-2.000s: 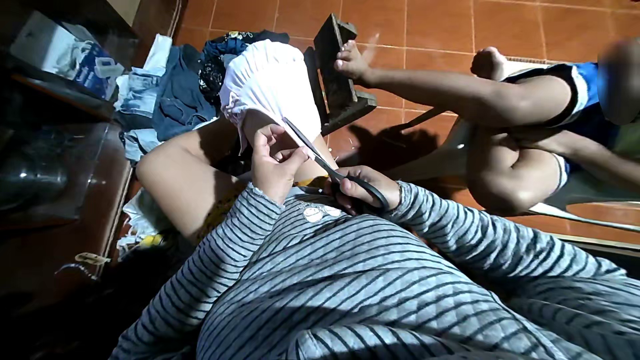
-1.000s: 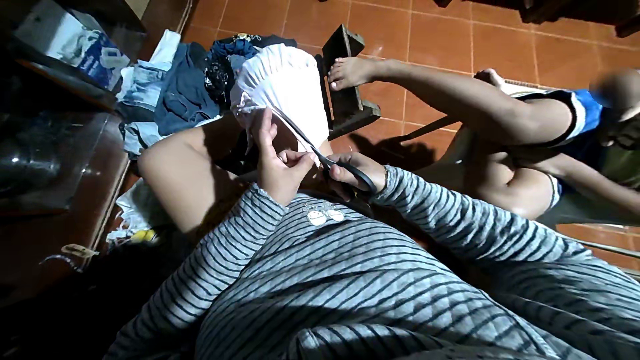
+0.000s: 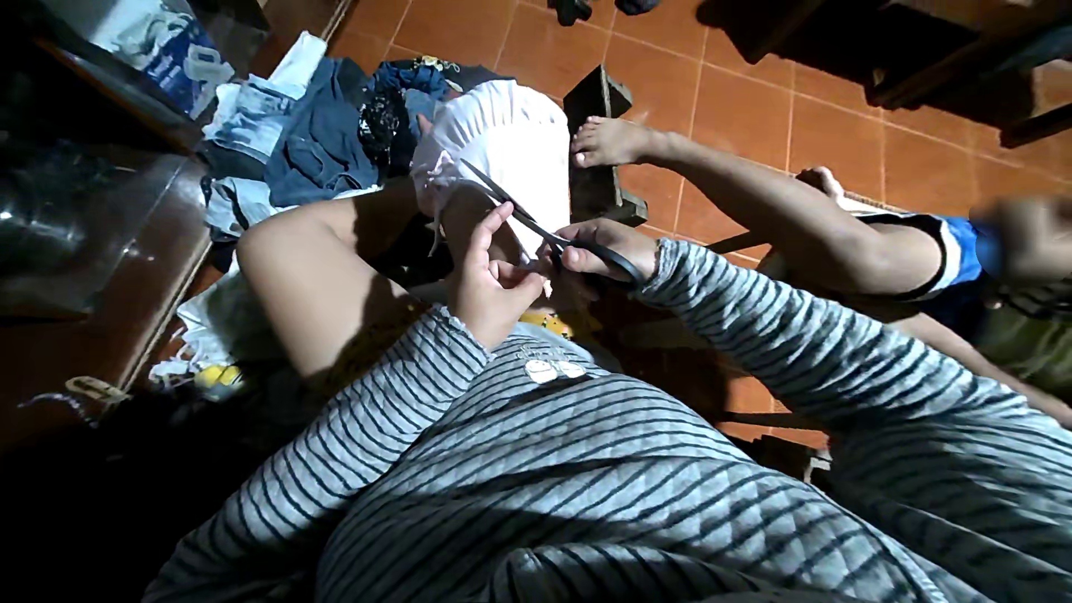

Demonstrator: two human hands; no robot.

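Note:
A gathered white cloth (image 3: 536,142) lies over my lap, with thin pinkish ties at its left edge. My right hand (image 3: 607,247) holds a pair of dark-handled scissors (image 3: 511,205) by the loops, and their long blades point up and left across the cloth. Just left of the handles, my left hand (image 3: 496,285) pinches a small bit of the white cloth between thumb and fingers, with the index finger raised beside the blades. Whether the blades are apart is hard to tell.
Folded dark and blue clothes (image 3: 322,138) are piled at the upper left, near a dark shelf. A low wooden stool (image 3: 596,167) stands right of the cloth, with another person's bare foot (image 3: 615,141) on it. Wooden furniture (image 3: 938,50) is at the upper right, on the tiled floor.
The scissors stay in my right hand and the cloth bit in my left. My left index finger has come close to the blades. The view has shifted somewhat.

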